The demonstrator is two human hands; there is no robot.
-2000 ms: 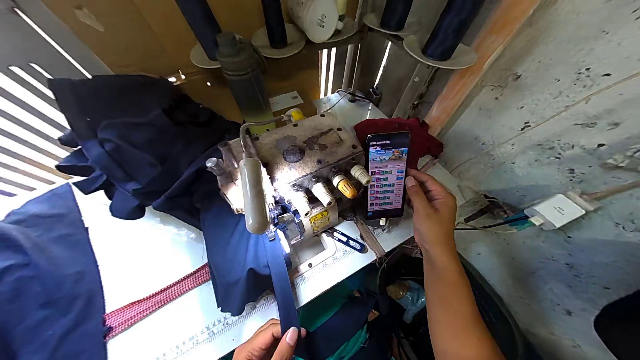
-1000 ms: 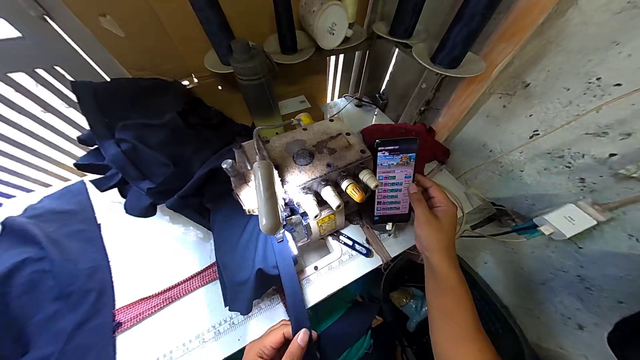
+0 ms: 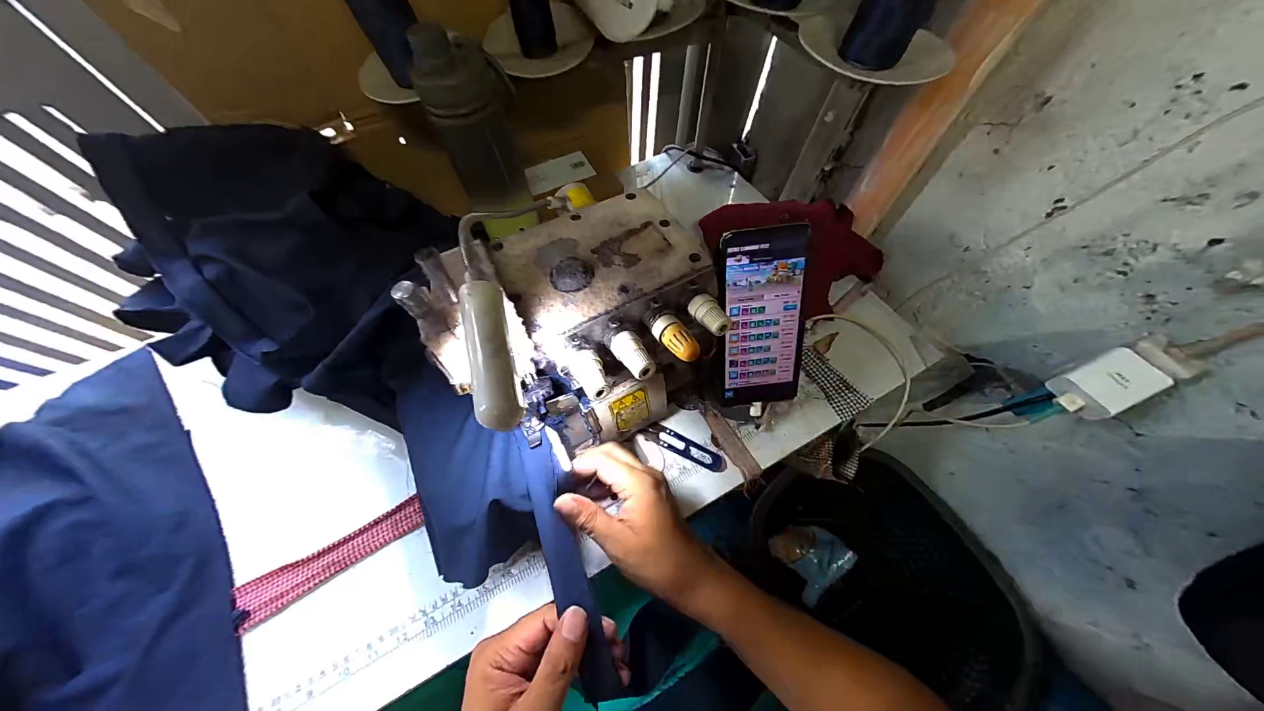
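An overlock sewing machine (image 3: pixel 602 267) stands on the white table, its lamp shining on the needle area. A navy fabric strip (image 3: pixel 565 553) runs from the presser foot down towards me. My left hand (image 3: pixel 543 657) pinches its lower part between thumb and fingers. Close below the foot, my right hand (image 3: pixel 632 513) has thumb and fingertips at the strip's right edge. Navy cloth (image 3: pixel 464 494) lies left of the strip and joins a dark heap (image 3: pixel 267 257). A lit smartphone (image 3: pixel 763 316) stands upright at the machine's right side.
Thread snips (image 3: pixel 686 447) lie right of the foot. A red checked strip (image 3: pixel 331 563) and more navy fabric (image 3: pixel 109 533) lie on the left. Thread cones (image 3: pixel 889 30) stand behind. A black bin (image 3: pixel 938 553) is below the table's right edge. A white charger (image 3: pixel 1111 382) with cables hangs by the wall.
My right hand has left the smartphone and come down left to the strip by the presser foot. My left hand remains on the strip's lower part.
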